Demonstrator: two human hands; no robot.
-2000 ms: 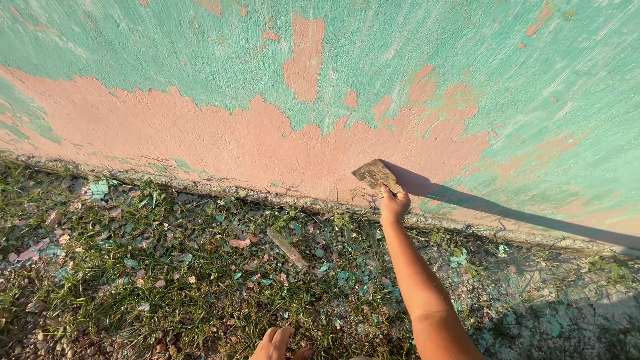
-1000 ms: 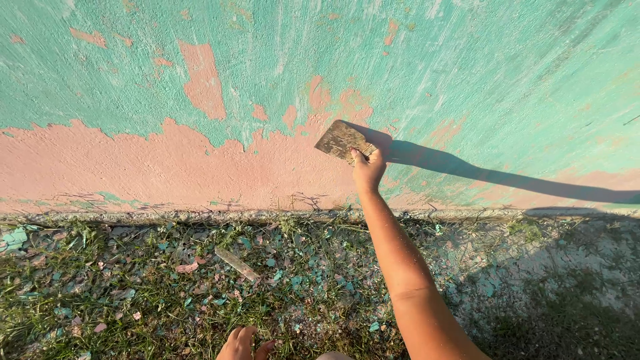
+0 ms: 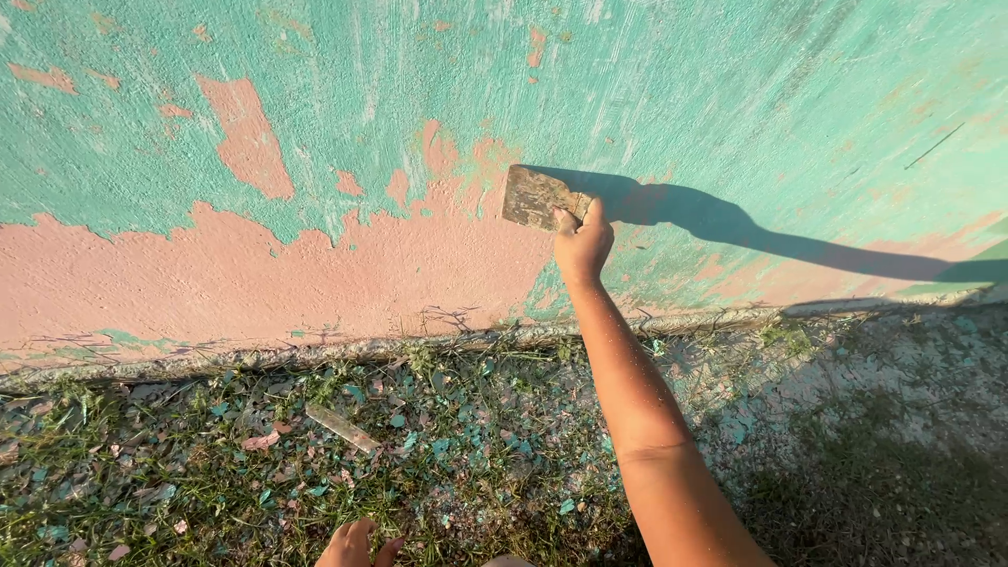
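My right hand (image 3: pixel 583 240) grips the handle end of a wide, worn scraper (image 3: pixel 537 197), its blade crusted with dried paint. The blade lies at the wall (image 3: pixel 378 276), near the ragged border where turquoise paint meets bared pink. Whether its edge touches the surface cannot be told. A long shadow of arm and tool runs rightward over the turquoise paint. At the bottom edge of the view, my left hand (image 3: pixel 356 545) hangs over the grass, thumb apart from the fingers and nothing visible in it; part of it is cut off.
A rough concrete ledge (image 3: pixel 260 358) follows the wall's foot. Grass below it is strewn with turquoise and pink paint flakes (image 3: pixel 261 441). A flat, narrow strip (image 3: pixel 342 428) lies among them, left of my right arm. Shade covers the ground at lower right.
My right hand has moved up the wall with the scraper, from low on the pink area to the turquoise border. The view has shifted rightward.
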